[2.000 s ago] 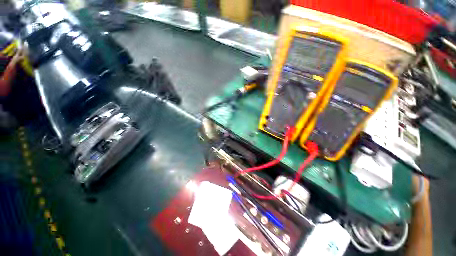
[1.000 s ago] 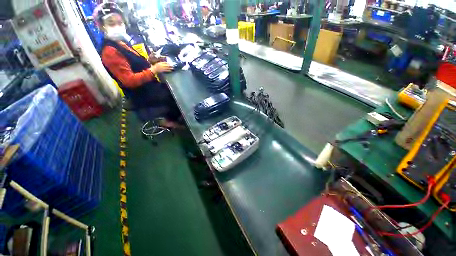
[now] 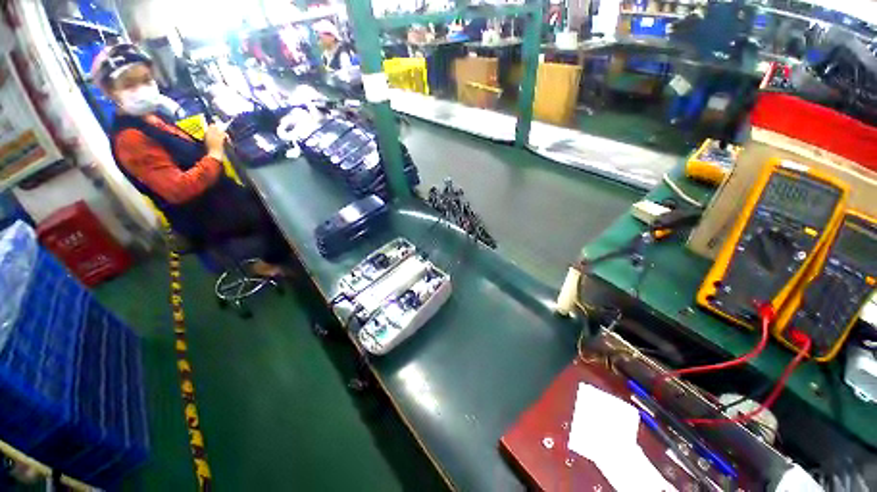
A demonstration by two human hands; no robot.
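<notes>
No hand of mine is in the picture. Open electronic units in pale grey half-shells [image 3: 409,309] lie side by side on the dark-green bench, with circuit boards showing. A dark closed case [image 3: 351,225] lies just behind them. The dark-red test box [image 3: 538,423] is at the bottom right, with white paper slips [image 3: 604,429] and blue pens [image 3: 656,415] on it. Two yellow-edged multimeters [image 3: 777,242] lean on the green shelf at the right, with red leads running down from them.
More dark cases [image 3: 348,152] are stacked farther along the bench [image 3: 471,356]. A masked person [image 3: 159,159] sits at its left side. Black cords [image 3: 460,213] hang by the green post [image 3: 377,106]. Blue bins [image 3: 72,375] stand left of the yellow-black floor tape.
The view has swung from the meters and red box towards the bench and aisle, then slightly back right. The forearm seen earlier at the lower right is out of view. The other person's hand has risen.
</notes>
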